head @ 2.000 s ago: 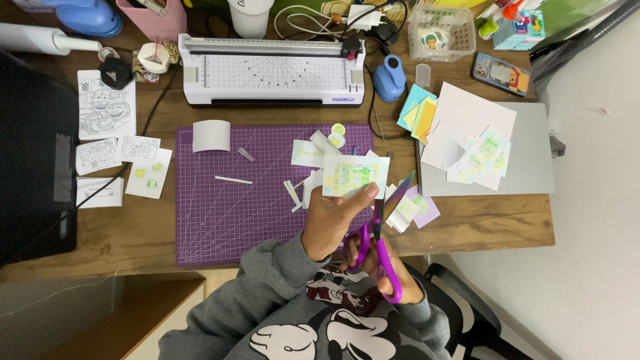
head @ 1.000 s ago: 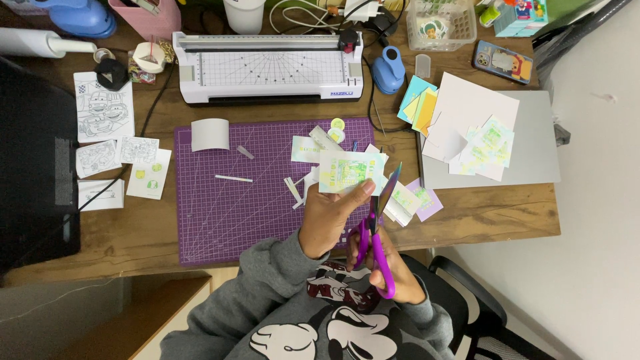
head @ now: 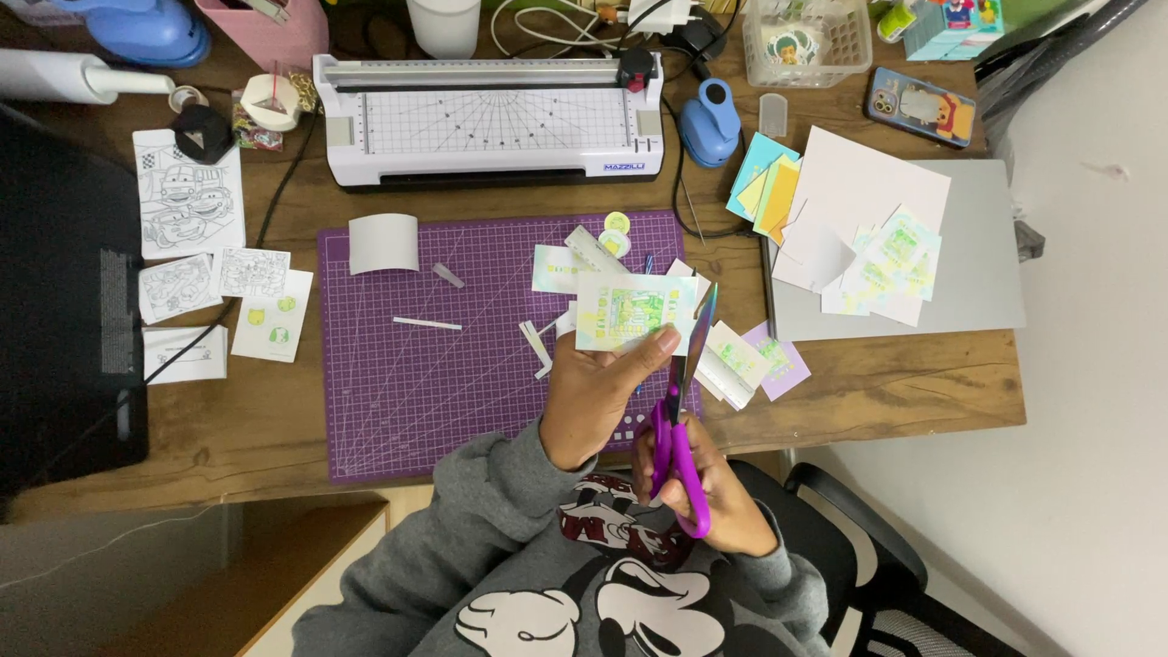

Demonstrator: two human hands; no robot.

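Observation:
My left hand [head: 598,388] grips a printed paper card [head: 636,313] with a green picture, its thumb on the lower right corner. Purple-handled scissors [head: 680,447] are in my right hand [head: 716,488], blades pointing up and slightly parted along the card's right edge. Whether the blades touch the paper, I cannot tell. Beneath and around the card, on a purple cutting mat [head: 438,392], lie a printed paper piece [head: 555,270], a clear ruler-like strip [head: 595,248], round cutouts [head: 616,241] and narrow white offcuts [head: 427,323]. More printed cards [head: 735,358] lie right of the scissors.
A white Mazzilli paper trimmer [head: 493,169] stands behind the mat, with a blue craft punch [head: 710,128] beside it. At right, papers [head: 862,196] rest on a closed silver laptop [head: 967,301], near a phone [head: 920,107]. Colouring sheets [head: 190,205] lie at left.
The scissor blades, spread wider two seconds ago, are now closer together. Both hands still hold the card and the scissors in about the same place.

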